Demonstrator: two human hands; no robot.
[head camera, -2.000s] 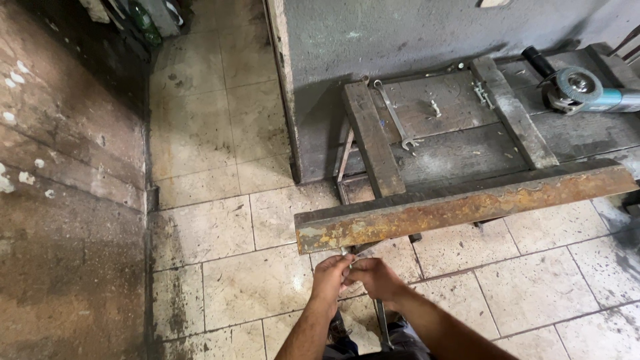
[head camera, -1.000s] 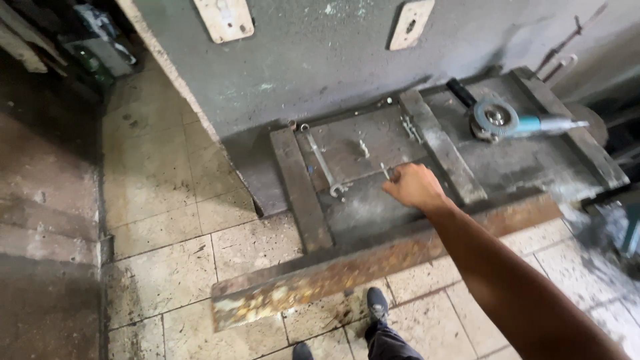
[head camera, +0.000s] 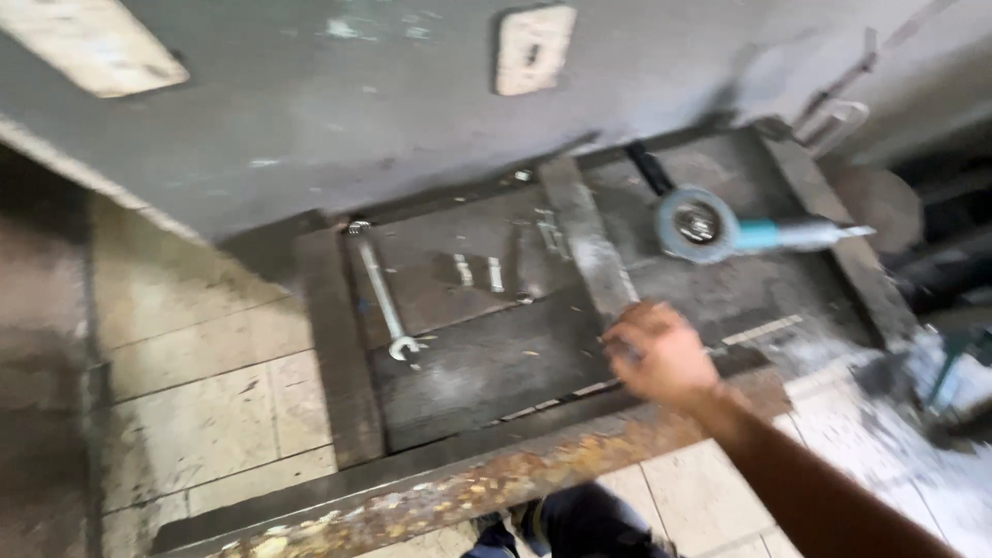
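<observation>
My right hand (head camera: 659, 353) is over the metal bench frame, at the lower end of the middle crossbar (head camera: 589, 240). Its fingers are curled and blurred; whether something small is between them cannot be told. To its left lie several small metal pieces, perhaps bolts (head camera: 495, 274), and a combination wrench (head camera: 381, 294) with its open end toward me. An angle grinder (head camera: 721, 226) with a teal body rests beyond the hand, to the right. Along the bench's near edge runs a rusty steel bar (head camera: 480, 488). My left hand is out of view.
A grey wall (head camera: 387, 116) with two pale plates stands behind the bench. At the left is a brown, worn surface (head camera: 39, 349). Tiled floor (head camera: 225, 411) shows around the bench, with my legs below the rusty bar. Dark, blurred objects stand at the far right.
Two seconds ago both hands were together below the rusty bar; a second ago my right hand was over the bench near the small pieces. It is now by the middle crossbar. The view has shifted.
</observation>
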